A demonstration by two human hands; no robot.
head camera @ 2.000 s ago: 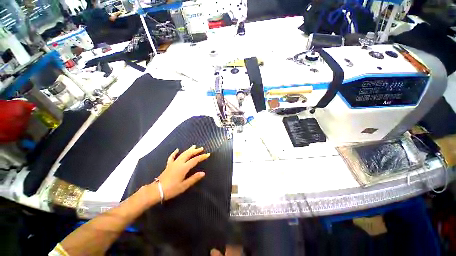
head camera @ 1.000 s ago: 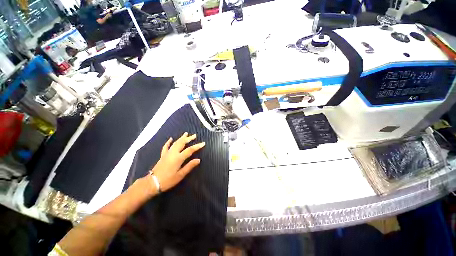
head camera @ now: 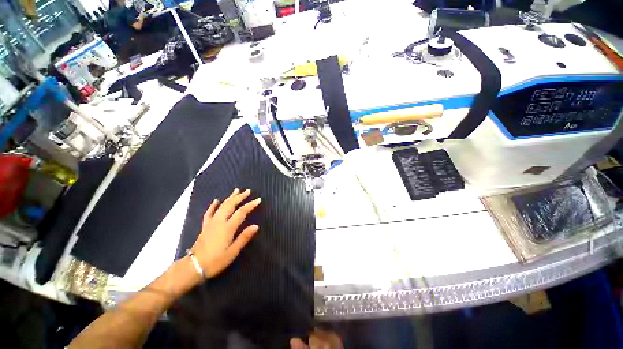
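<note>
A black striped fabric panel (head camera: 273, 238) lies on the white machine table, its curved upper edge at the presser foot and needle (head camera: 311, 178). It hangs over the table's front edge. My left hand (head camera: 222, 235) lies flat on the panel with its fingers spread, left of and below the needle. My right hand (head camera: 317, 339) is at the bottom edge of the picture, mostly cut off, by the panel's lower right edge; its grip cannot be made out.
Stacked black cut panels (head camera: 154, 184) lie left. The white sewing machine (head camera: 417, 82) stands right, with black strips (head camera: 335, 102) draped over it. Black labels (head camera: 427, 174) and a clear plastic bag (head camera: 553, 211) lie on the right. A red bag (head camera: 14, 180) hangs far left.
The panel has moved up and further along past the needle, its tip now higher. My left hand has shifted left and slightly down on it. The view has come closer to the machine.
</note>
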